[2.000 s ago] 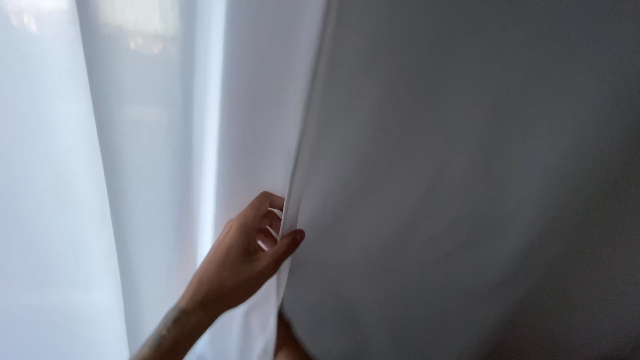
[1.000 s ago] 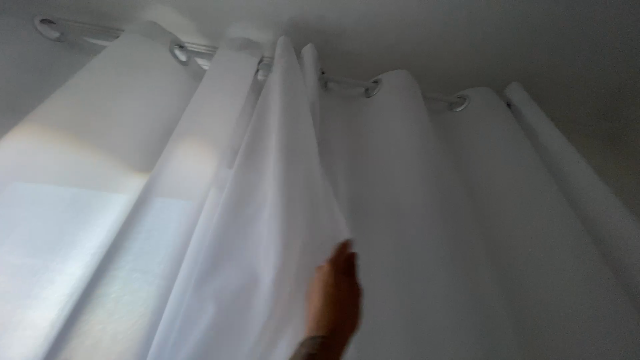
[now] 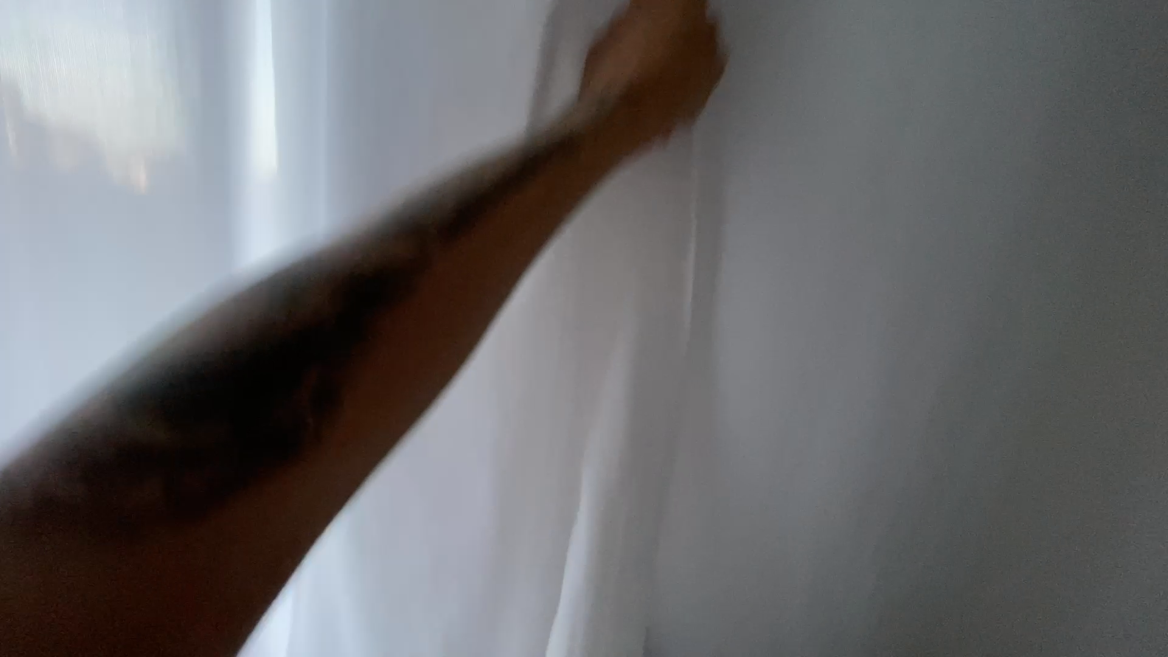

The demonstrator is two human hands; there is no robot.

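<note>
My left arm reaches from the lower left to the top of the view, where my left hand [image 3: 657, 68] is at the edge of a white curtain [image 3: 611, 365]. The hand is blurred and its fingers run to the top edge, so whether it grips the cloth cannot be told. To the right hangs a greyer, shaded stretch of curtain [image 3: 912, 319]. My right hand is out of view.
Daylight comes through the thin white curtain cloth [image 3: 119, 237] on the left, with a bright vertical fold beside it. Hanging cloth fills the background on both sides of my arm.
The view has dropped from the curtain rod and rings seen one second ago back to the hanging cloth. More of my left forearm now shows across the view.
</note>
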